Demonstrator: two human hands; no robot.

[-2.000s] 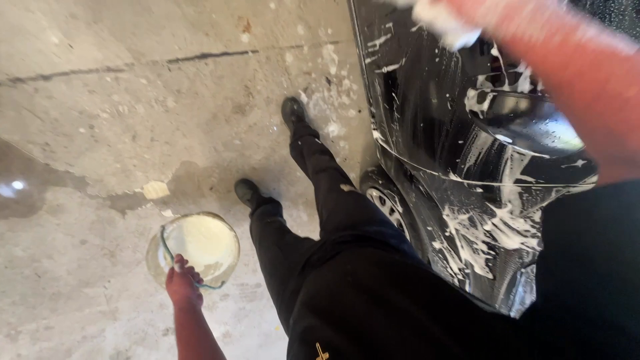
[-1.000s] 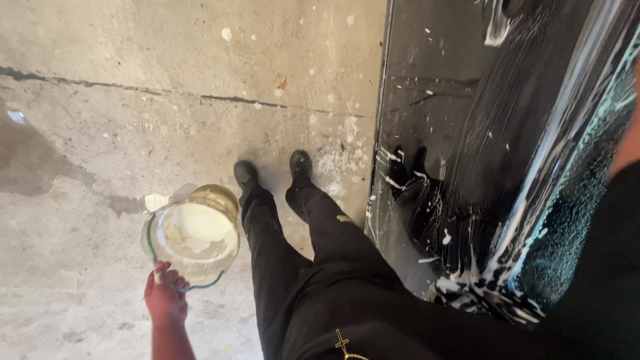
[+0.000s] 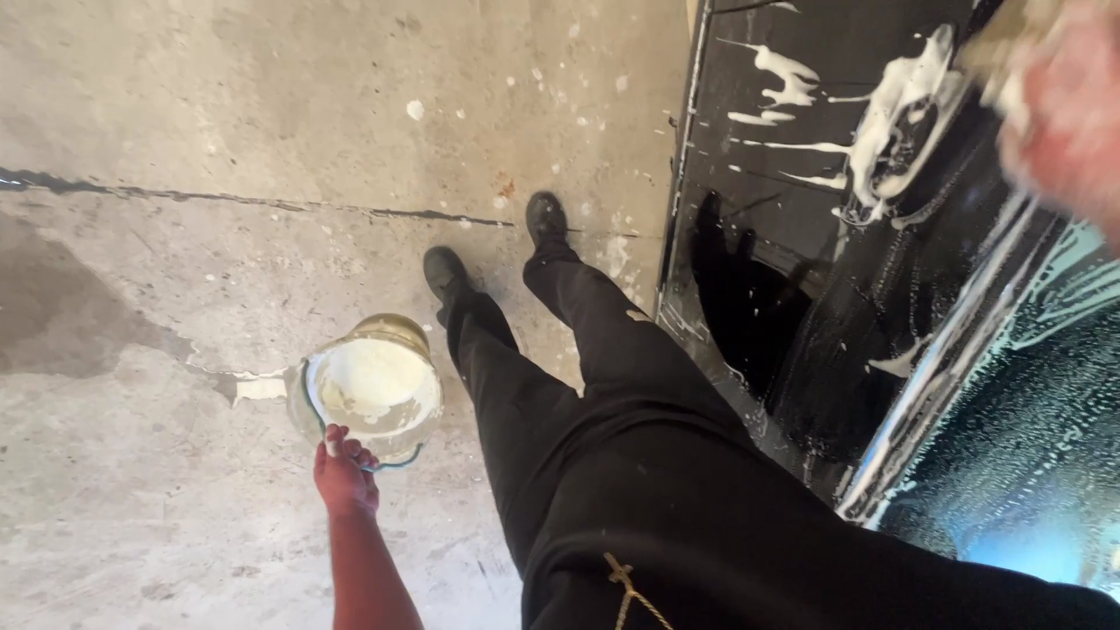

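My left hand (image 3: 347, 468) is closed around the green handle of a bucket (image 3: 302, 411), which hangs at the lower left. Pale, creamy suds (image 3: 372, 376) are inside it. At the upper right, my right hand (image 3: 1067, 122) is blurred and holds a yellowish sponge or mitt (image 3: 1011, 52), whose kind I cannot tell. It is at the black car door (image 3: 840, 350), close to a door handle covered with white foam (image 3: 884, 140). Lower right, the car's window (image 3: 1006, 437) is wet and streaked with suds.
Beneath me lies a stained concrete floor (image 3: 262, 105) with a long crack (image 3: 289, 206) and a dark wet patch (image 3: 70, 306). My black shoes (image 3: 547, 219) stand beside the car's lower edge. A gold cross pendant (image 3: 619, 573) dangles at my front.
The view has shifted along the car from the wheel and mirror area to the door. My right hand has come back into view at the upper right. My left hand keeps hold of the bucket.
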